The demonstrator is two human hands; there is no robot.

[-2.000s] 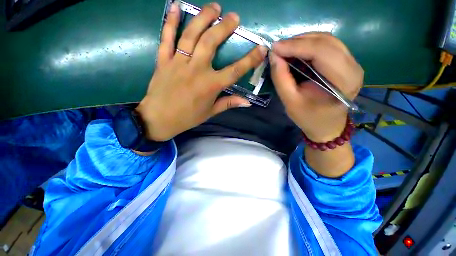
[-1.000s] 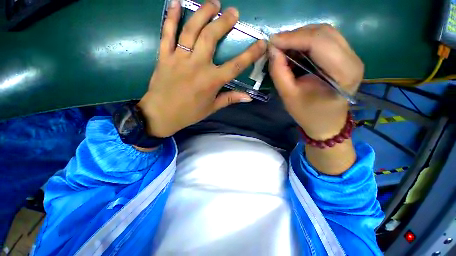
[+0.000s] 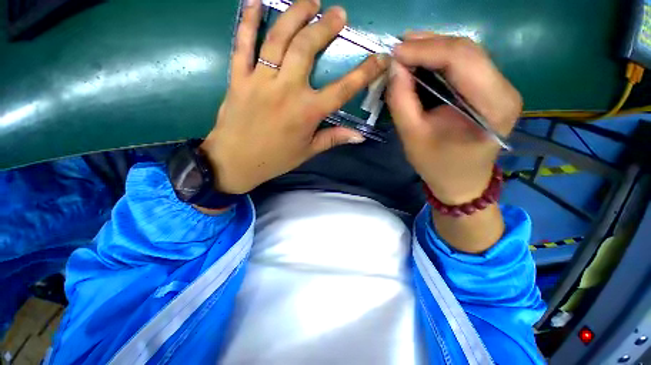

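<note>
A phone middle frame (image 3: 359, 38), silver and black, lies on the green mat at its front edge, partly hidden under my left hand. My left hand (image 3: 275, 107) is spread over the frame, its fingers on the far side and its thumb on the near edge. A small pale strip (image 3: 372, 103) shows inside the frame window near the right end. My right hand (image 3: 453, 107) holds thin silver tweezers (image 3: 467, 110), their legs close together. The tips are at the frame's far right corner, beside my left index fingertip, and are hidden by my fingers.
The green mat (image 3: 143, 78) has its front edge just below the frame. A dark tray (image 3: 53, 14) is cut off at the top left. A grey meter (image 3: 640, 36) with a yellow-orange cable (image 3: 622, 96) is at the right. A machine housing (image 3: 607, 314) with a red light stands at the lower right.
Both hands stay at the frame with only very small shifts. The tweezers lie at a slightly different angle in my right hand.
</note>
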